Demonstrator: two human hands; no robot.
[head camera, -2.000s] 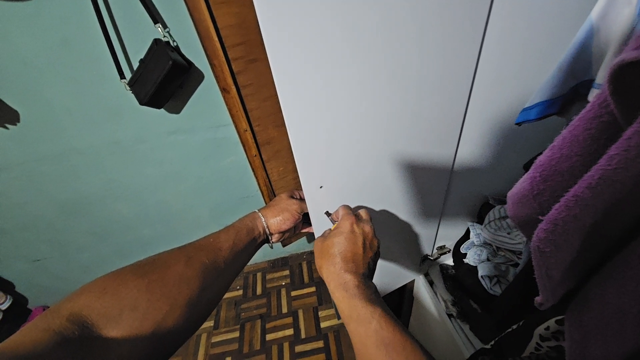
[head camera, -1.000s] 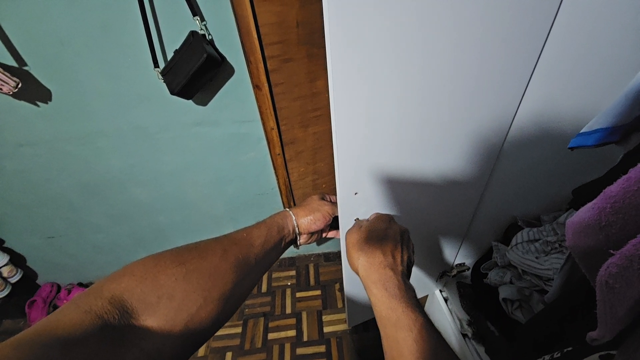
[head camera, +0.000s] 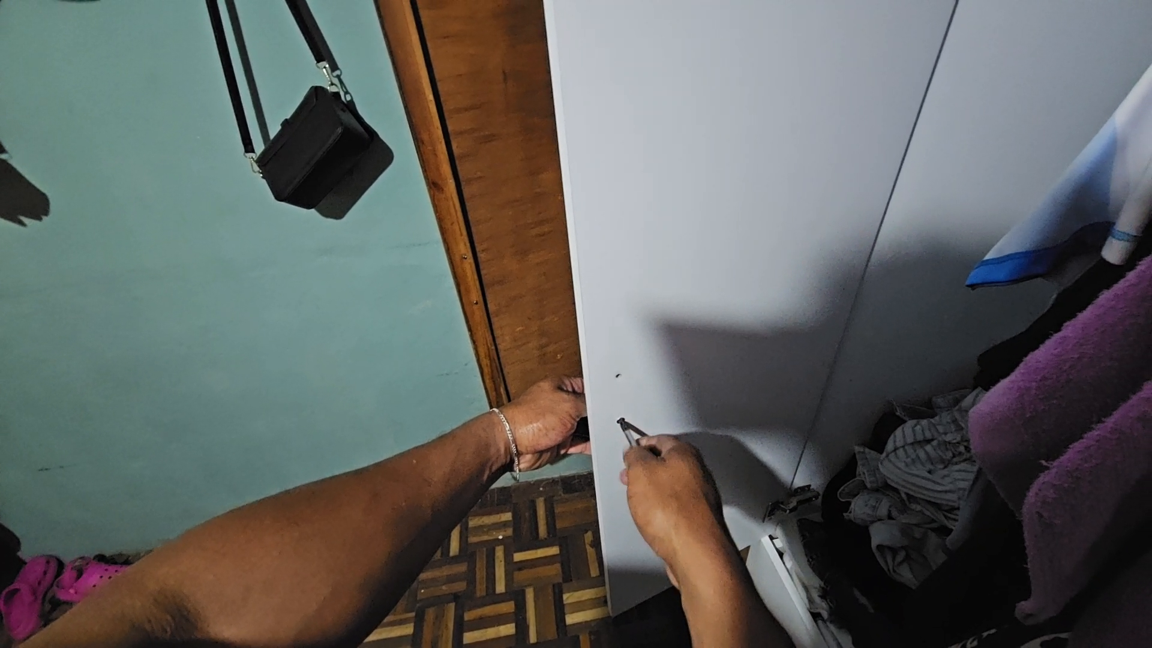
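A white cabinet door panel (head camera: 720, 180) stands open in front of me, with two small holes near its left edge. My right hand (head camera: 670, 490) grips a thin metal tool (head camera: 633, 432), perhaps a screwdriver, whose far end meets the panel at the lower hole, where a dark screw head seems to sit. My left hand (head camera: 544, 423), with a chain bracelet at the wrist, reaches around the panel's left edge. Its fingertips are hidden behind the panel, and a small dark thing shows between the fingers and the edge.
A brown wooden door (head camera: 513, 180) stands behind the panel. A black bag (head camera: 315, 148) hangs on the green wall. To the right are a purple towel (head camera: 1062, 405), crumpled clothes (head camera: 927, 459) and a metal hinge (head camera: 792, 502). Pink clogs (head camera: 31, 594) lie on the left, near the parquet floor (head camera: 522, 576).
The thin tool now shows clearly between my right hand and the panel, and that hand sits a little lower from the holes. My left hand stays at the panel's edge. The view has shifted.
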